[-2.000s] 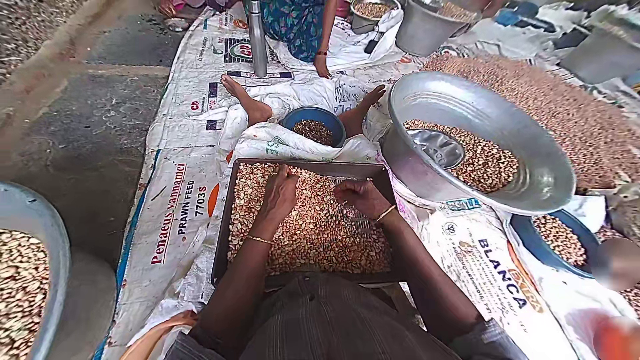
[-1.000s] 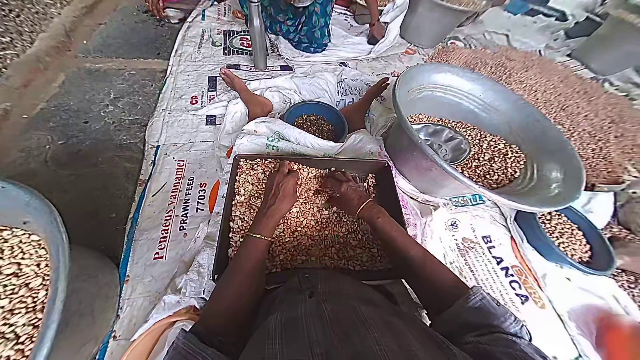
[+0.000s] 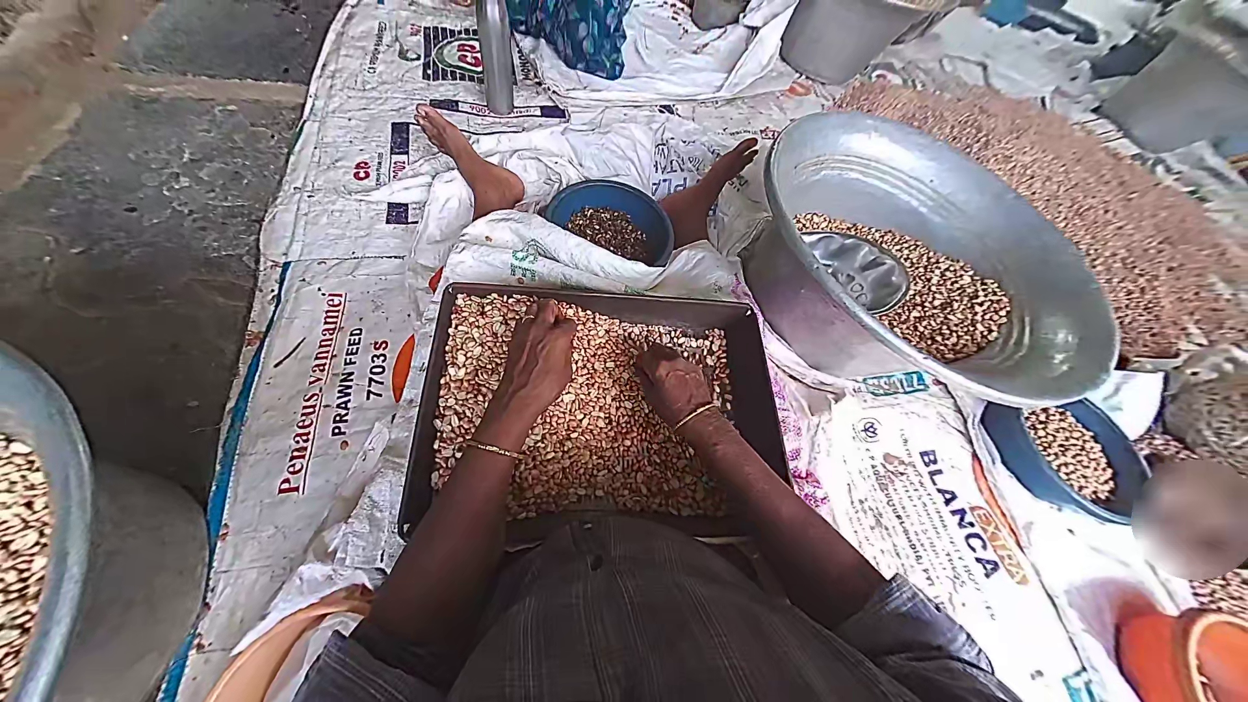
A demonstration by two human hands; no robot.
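A dark rectangular tray [image 3: 421,429] rests at my lap, spread with split, shelled nuts or seeds [image 3: 595,439]. My left hand [image 3: 541,346] touches the pieces in the upper left part of the tray, fingers bent. My right hand [image 3: 673,383] lies on them right of the middle, its fingers curled; whether either hand pinches a piece cannot be told. Beyond the tray, a blue bowl [image 3: 659,219] with darker bits stands between my feet. At the right, a large aluminium basin [image 3: 1063,283] holds more pieces and a small fluted metal dish [image 3: 858,273].
A blue basin [image 3: 1126,468] of pieces and an orange container [image 3: 1155,643] stand at the right. Behind them spreads a large heap of nuts [image 3: 1121,195]. A metal tub [image 3: 73,487] is at the left. A steel cylinder [image 3: 496,58] stands upright on the printed sacks [image 3: 322,244].
Over the last second my right hand has moved down in the tray, toward my body. My left hand has stayed near the same place. The other person's hand at the top has gone out of view.
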